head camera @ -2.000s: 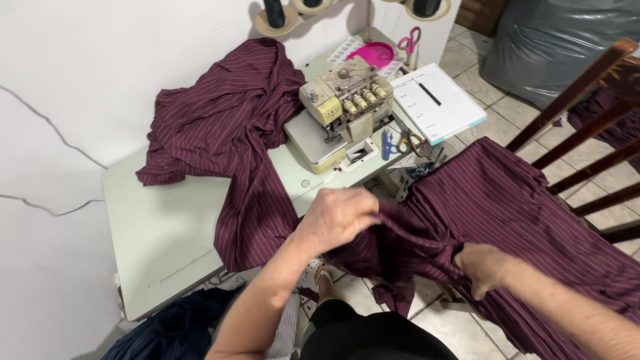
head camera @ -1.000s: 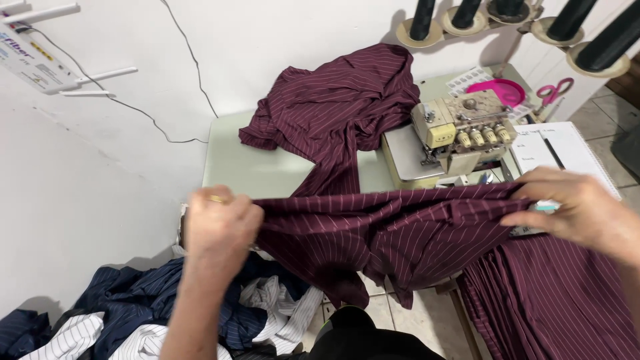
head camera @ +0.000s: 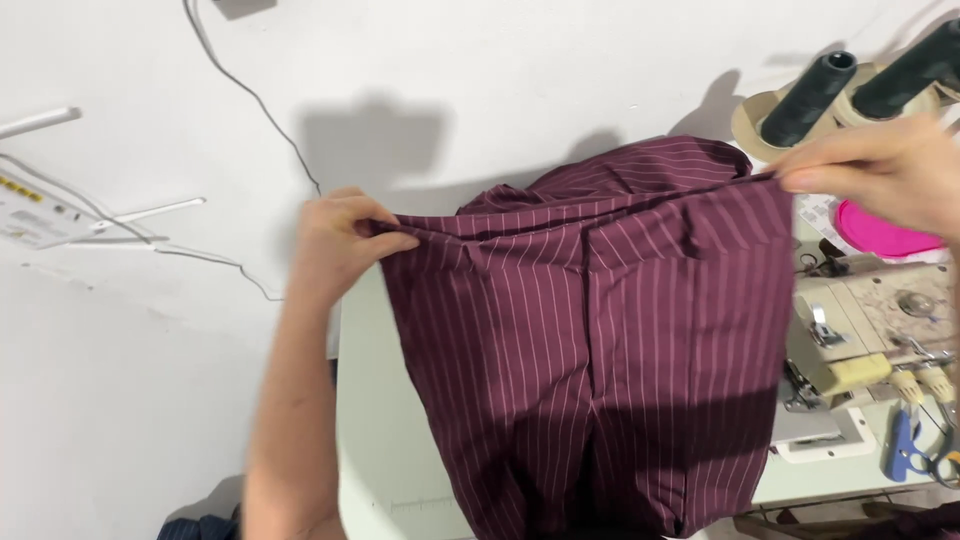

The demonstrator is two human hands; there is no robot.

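Observation:
Maroon pinstriped trousers hang upright between my two hands, waistband at the top, the front seam near the middle. My left hand pinches one end of the waistband between thumb and fingers. The opposite end is pinched by my right hand, which is partly blurred. Behind the waistband, another maroon pinstriped cloth lies bunched against the wall. The lower part of the trousers runs out of the bottom of the view.
An overlock sewing machine stands at the right on the pale green table. Near it are a pink dish, blue-handled snips and dark thread cones. Dark cloth lies low at left.
The maroon garment was bunched in my hands, then stretched sideways low over the table edge. Now it is raised and hangs open by its waistband. The view has shifted toward the wall.

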